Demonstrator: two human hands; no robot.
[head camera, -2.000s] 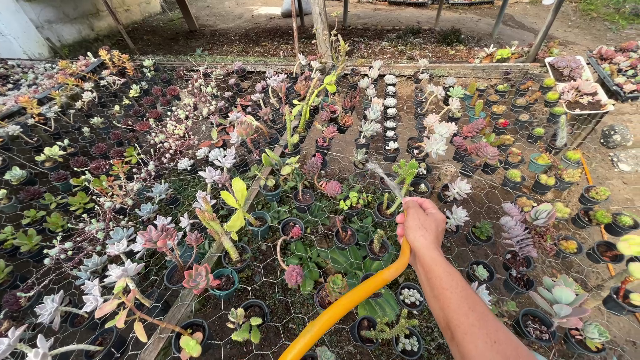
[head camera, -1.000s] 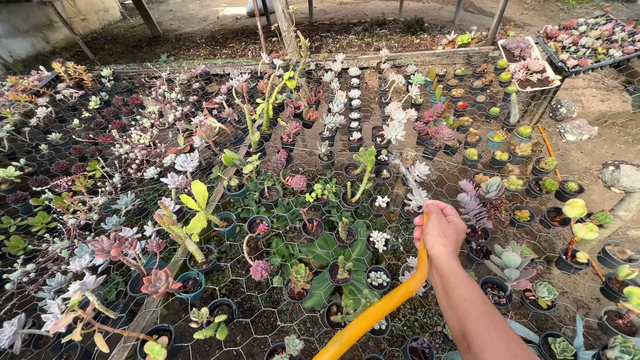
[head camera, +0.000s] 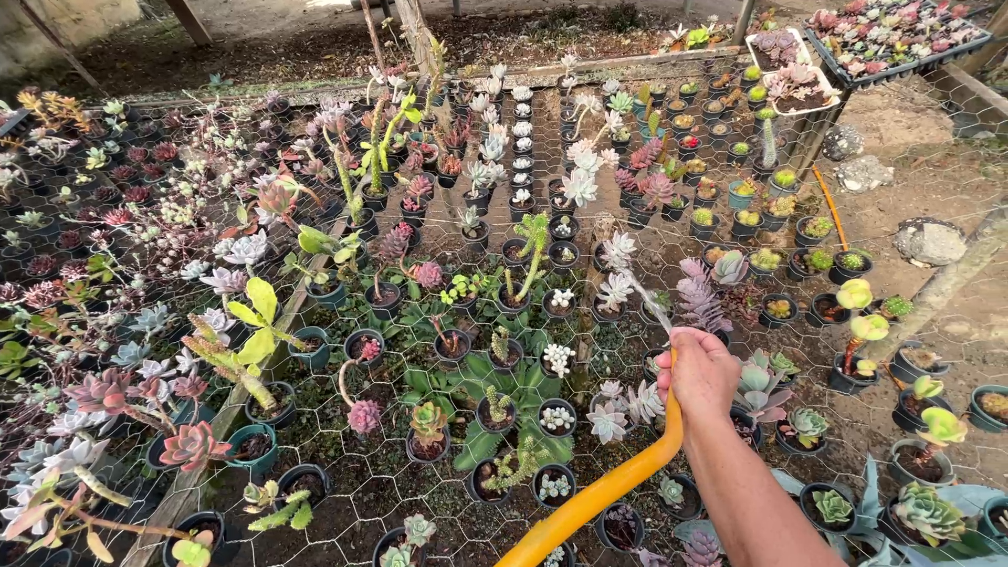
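My right hand (head camera: 698, 373) grips the end of a yellow hose (head camera: 602, 496), which bends below the fist and runs down to the bottom edge. A stream of water (head camera: 652, 302) leaves the hose end up and to the left, beside a pale rosette succulent (head camera: 614, 291) in a black pot. Just right of the stream stands a purple-leaved succulent (head camera: 699, 298). Left of the hose, small black pots hold white bead-like succulents (head camera: 557, 417), and a green stalked cactus (head camera: 532, 256) rises behind them. My left hand is out of the frame.
Many potted succulents rest on wire mesh (head camera: 370, 480) with wooden beams (head camera: 181, 504). At the upper right are a black tray of succulents (head camera: 898, 39) and white planters (head camera: 799, 88). Rocks (head camera: 929, 241) lie on bare soil at the right, near a wooden pole (head camera: 945, 287). Tall stems stick up at the left.
My right hand still holds the hose with water flowing. The view has shifted, and more of the pots and ground at the right shows than two seconds ago.
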